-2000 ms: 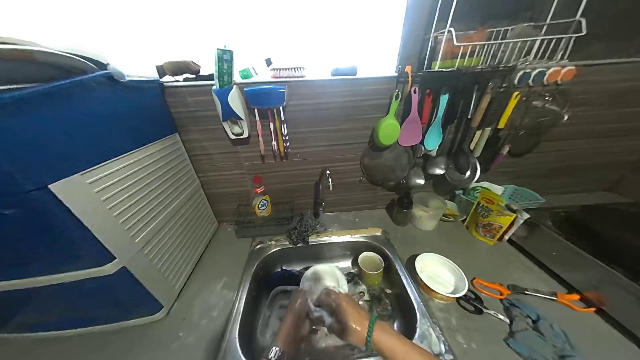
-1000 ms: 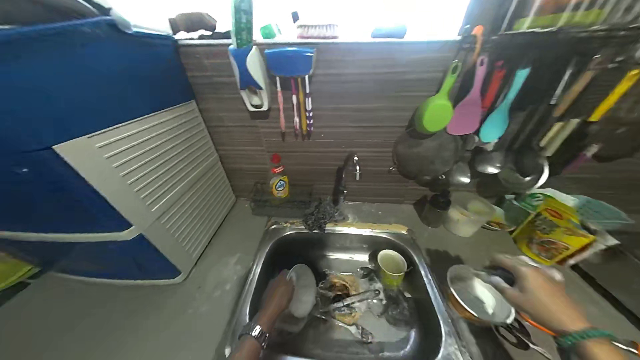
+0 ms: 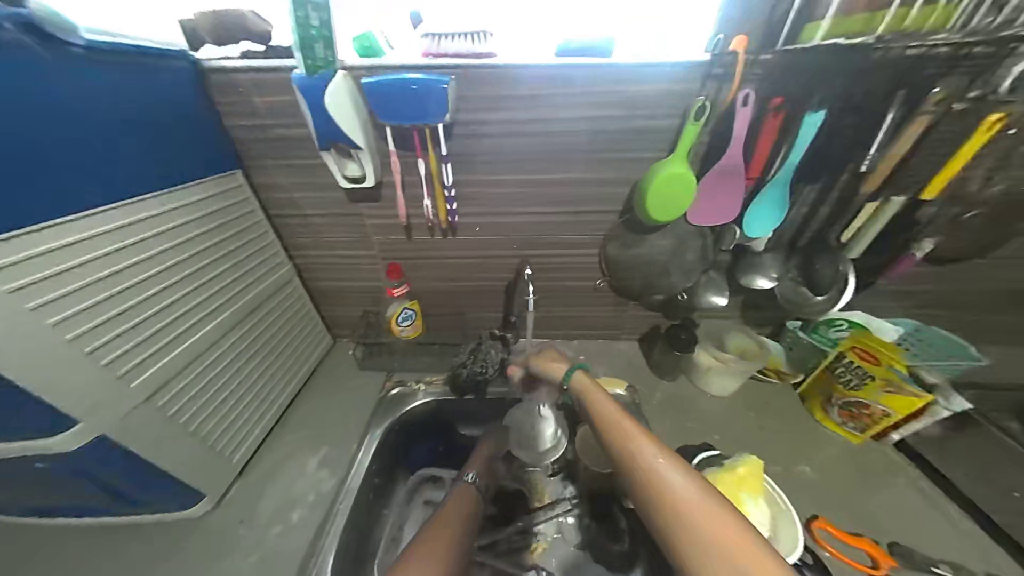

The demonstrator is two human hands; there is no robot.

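A stream of water runs from the metal faucet (image 3: 526,280) at the wall onto my right hand (image 3: 544,370), which is above a wet, pale bowl (image 3: 538,432). My left hand (image 3: 494,442) holds that bowl at its left side, over the steel sink (image 3: 364,472). Whether my right fingers grip anything is blurred. Below lie utensils (image 3: 528,520) and a plastic tray (image 3: 412,512); a cup (image 3: 594,448) is partly covered by my right forearm. On the counter at right, a yellow sponge (image 3: 740,488) rests in a white bowl (image 3: 788,520).
A dish soap bottle (image 3: 404,308) and a dark mesh scrubber (image 3: 478,366) are behind the sink. Orange-handled scissors (image 3: 852,544), a yellow food packet (image 3: 864,388) and a plastic container (image 3: 724,360) occupy the right counter. Spatulas and ladles (image 3: 760,268) hang above; a blue-grey cabinet (image 3: 160,320) stands left.
My right hand has moved from the bowl on the right counter to the faucet. The bowl in my left hand is now under the faucet. Water now runs, and the yellow sponge shows on the counter bowl.
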